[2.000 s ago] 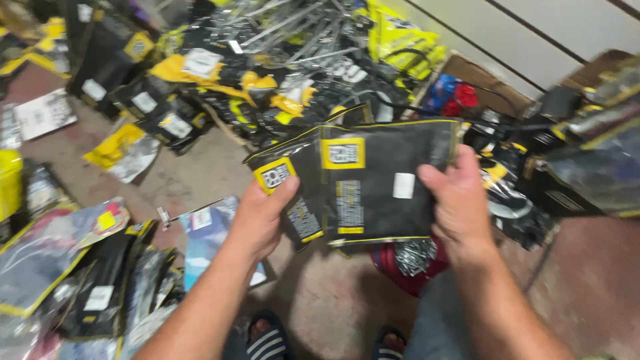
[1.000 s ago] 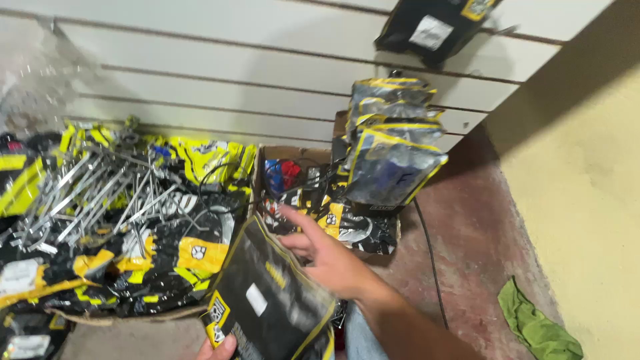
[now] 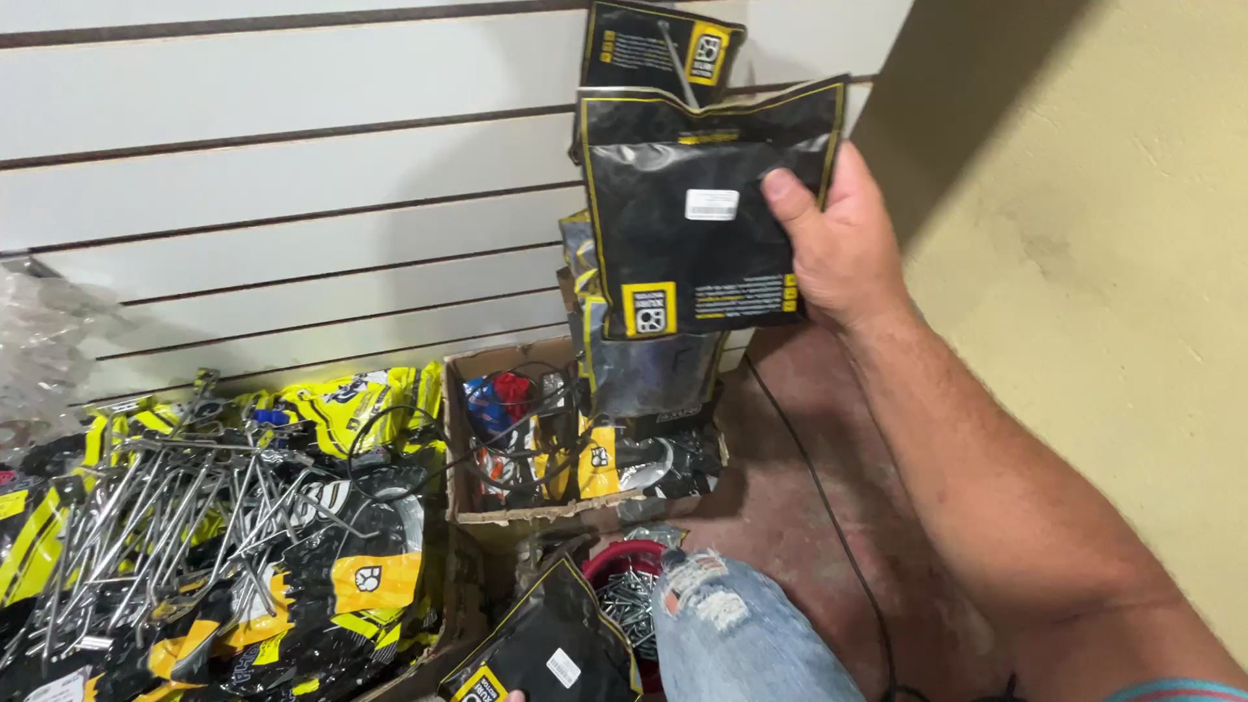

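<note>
My right hand [image 3: 843, 239] grips the right edge of a black plastic package [image 3: 682, 253] with yellow trim and a white label, thumb in front. That package is up against a metal display hook [image 3: 681, 63] on the white slatwall. Whether the hook passes through it, I cannot tell. Behind its top hangs another black package [image 3: 643, 49]. At the bottom edge, a fingertip of my left hand [image 3: 515, 696] shows at a second black package [image 3: 556, 634]; the rest of that hand is out of frame.
Loose metal hooks [image 3: 175, 517] lie over bagged goods at the left. A cardboard box [image 3: 585, 507] of packages stands by the slatwall [image 3: 244, 224], below hanging clear-fronted packages [image 3: 648, 370]. A red bucket [image 3: 595, 561] holds metal pieces near my knee. A black cable [image 3: 819, 478] crosses the floor.
The two packages were held together in both hands two seconds ago. Now they are apart, and my right hand has risen with one to the slatwall hook. The view has swung toward the wall.
</note>
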